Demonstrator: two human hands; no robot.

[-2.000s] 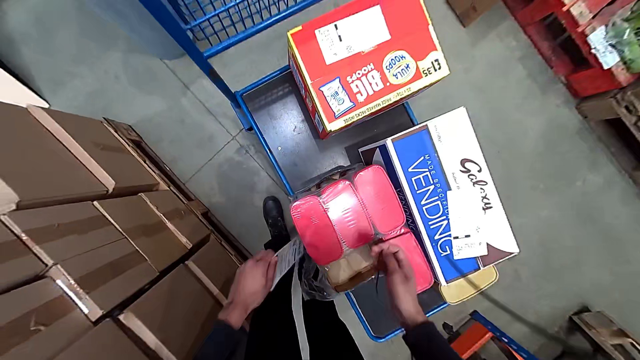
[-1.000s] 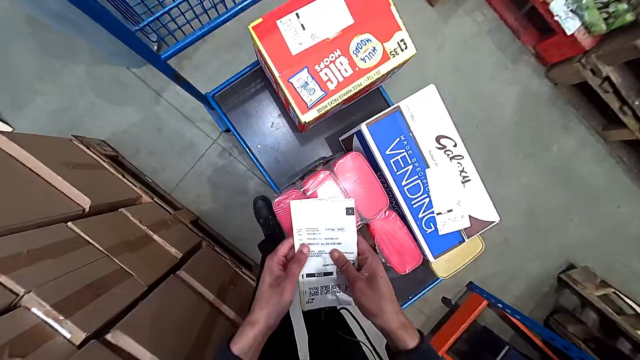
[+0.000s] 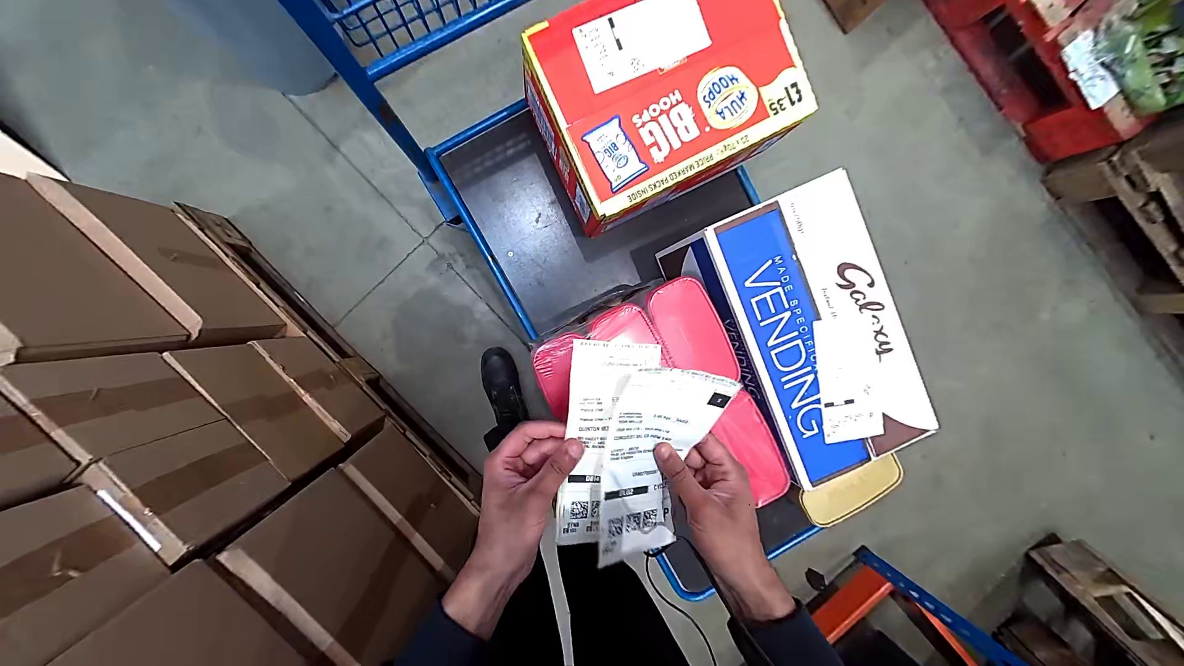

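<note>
My left hand [image 3: 529, 495] pinches a white printed paper label [image 3: 589, 393] between thumb and fingers. A second printed label [image 3: 647, 444] is held by my right hand [image 3: 714, 499] and overlaps the first one. Both labels bear writing and printed codes. Beyond them, pink-lidded containers in clear wrap [image 3: 696, 328] lie on a blue-framed platform trolley [image 3: 504, 231]. Beside these leans a Galaxy vending box [image 3: 768, 324] with a label stuck on it. A red Hula Hoops carton [image 3: 666, 102], also labelled, sits at the trolley's far end.
Stacked, taped cardboard boxes [image 3: 120, 370] stand on the left by a wooden pallet. A blue wire-mesh cage side [image 3: 416, 46] rises at the top. Wooden pallets [image 3: 1110, 601] and a red crate [image 3: 1008, 65] are on the right; an orange and blue frame [image 3: 851, 606] is at lower right.
Two seconds ago my hands were apart near the pink-lidded containers. One second ago they held the paper labels together as a stack; now two labels are fanned apart.
</note>
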